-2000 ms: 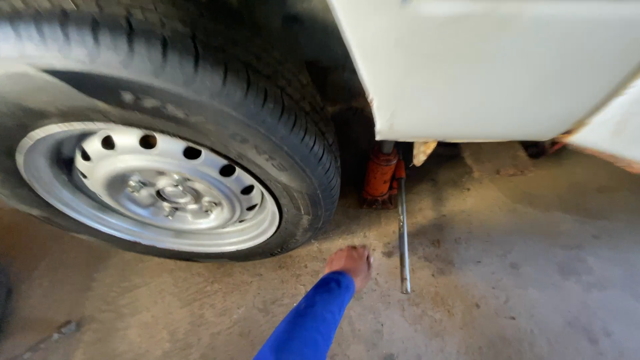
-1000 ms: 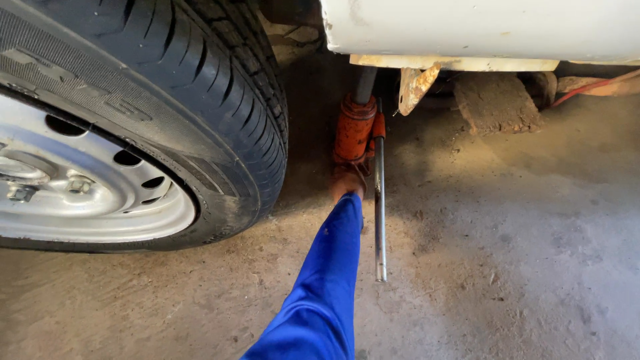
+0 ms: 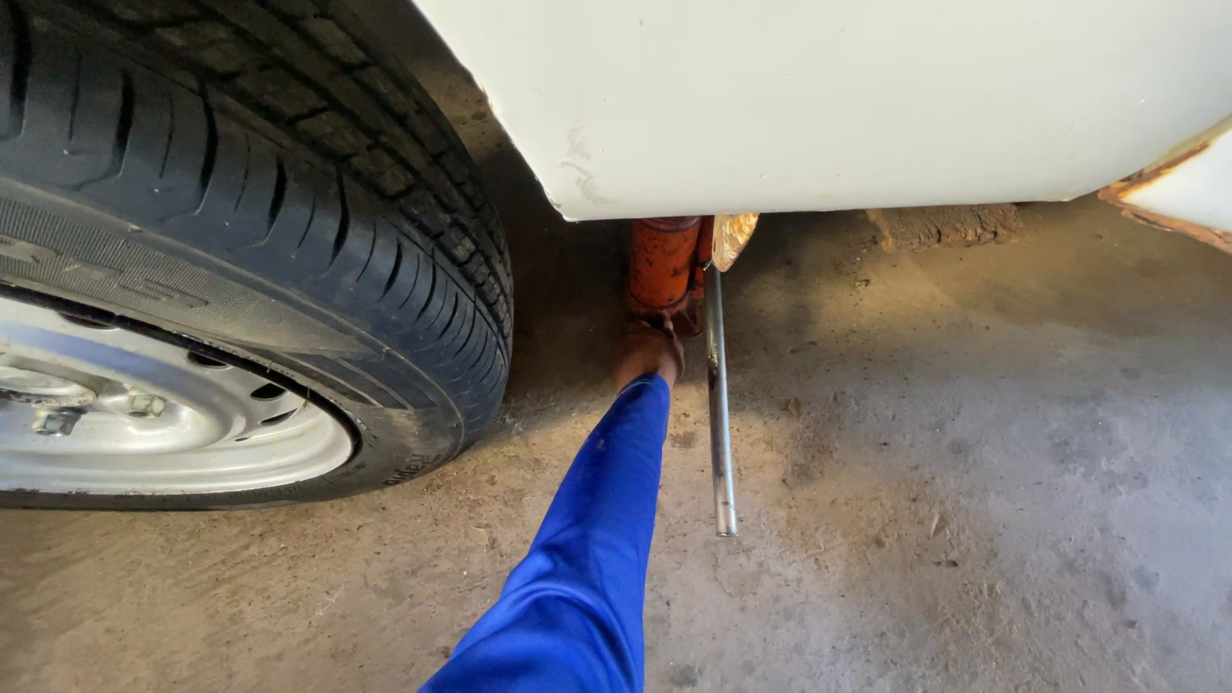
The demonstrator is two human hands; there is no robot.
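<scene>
An orange bottle jack (image 3: 664, 265) stands upright on the concrete floor under the white vehicle body. My left hand (image 3: 653, 350), in a blue sleeve, is at the near side of the jack's base with its fingers curled against it; the fingertips are partly hidden. From the jack's right side a metal handle bar (image 3: 720, 414) extends toward me, with its near end free; my hand does not touch it. The jack's top is hidden behind the body panel. My right hand is out of view.
A wheel with a black tire (image 3: 423, 289) and silver steel rim (image 3: 289, 462) stands to the left of the jack. The white body panel (image 3: 818, 106) overhangs the jack. A rusty bracket (image 3: 733, 241) hangs beside it, and a rusted edge (image 3: 1165, 192) shows at the far right.
My left hand has moved forward from over the floor to the jack's base, where it has stayed since the middle frame. The view has shifted.
</scene>
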